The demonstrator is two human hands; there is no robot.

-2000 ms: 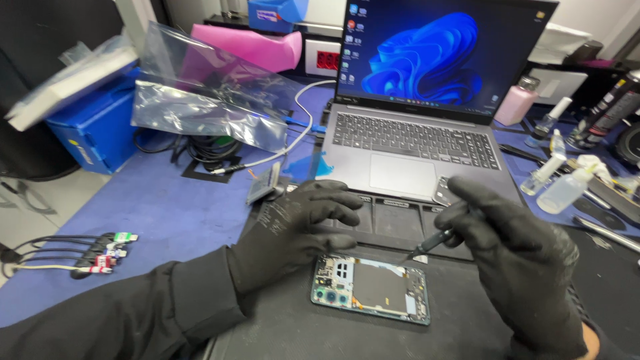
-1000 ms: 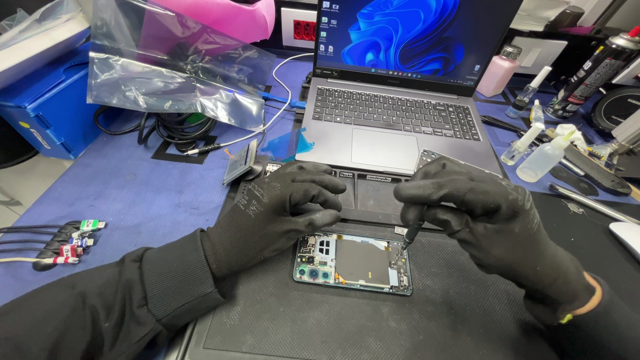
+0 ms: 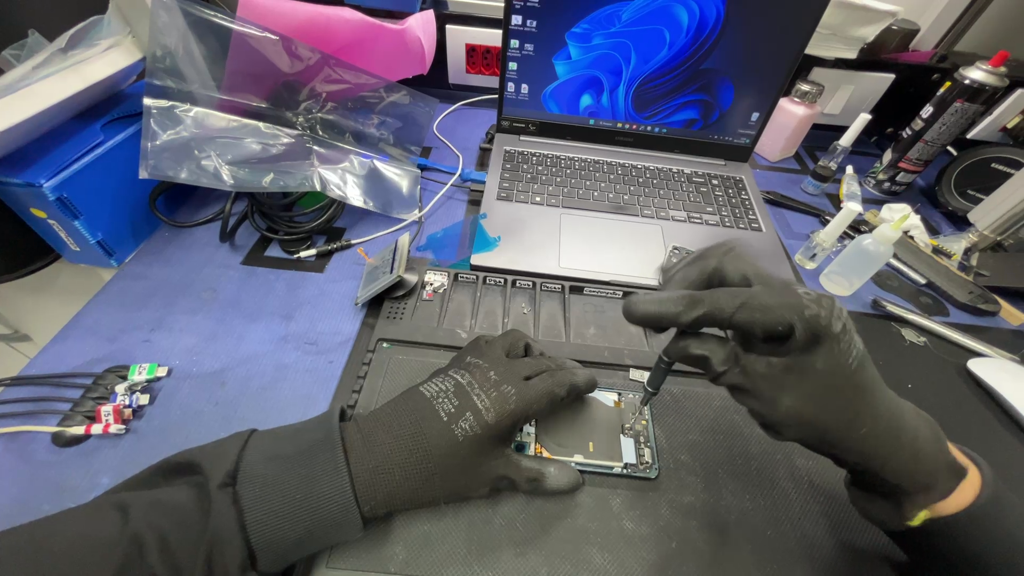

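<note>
An opened smartphone (image 3: 592, 436) lies on a black work mat (image 3: 720, 496), its internal boards and flex cables showing. My left hand (image 3: 488, 408), in a black glove, spans the phone's left part with fingers on its top edge and thumb at its bottom edge, covering the camera end. My right hand (image 3: 760, 344), also gloved, grips a slim dark screwdriver (image 3: 658, 378), tilted, with its tip down at the right end of the phone. Small screws (image 3: 526, 308) sit in one of the mat's labelled compartments. A small part (image 3: 638, 374) lies just above the phone.
A laptop (image 3: 612, 224) stands behind the mat. Clear bags (image 3: 280, 120), cables (image 3: 280, 216) and a blue box (image 3: 80, 184) are at left. Bottles (image 3: 860, 258), metal tools (image 3: 944, 328) and a spray can (image 3: 936, 128) are at right; small cable connectors (image 3: 112, 412) at lower left.
My left hand has come down onto the phone's left part, which showed uncovered one second ago. My right hand keeps the screwdriver at the phone's right end.
</note>
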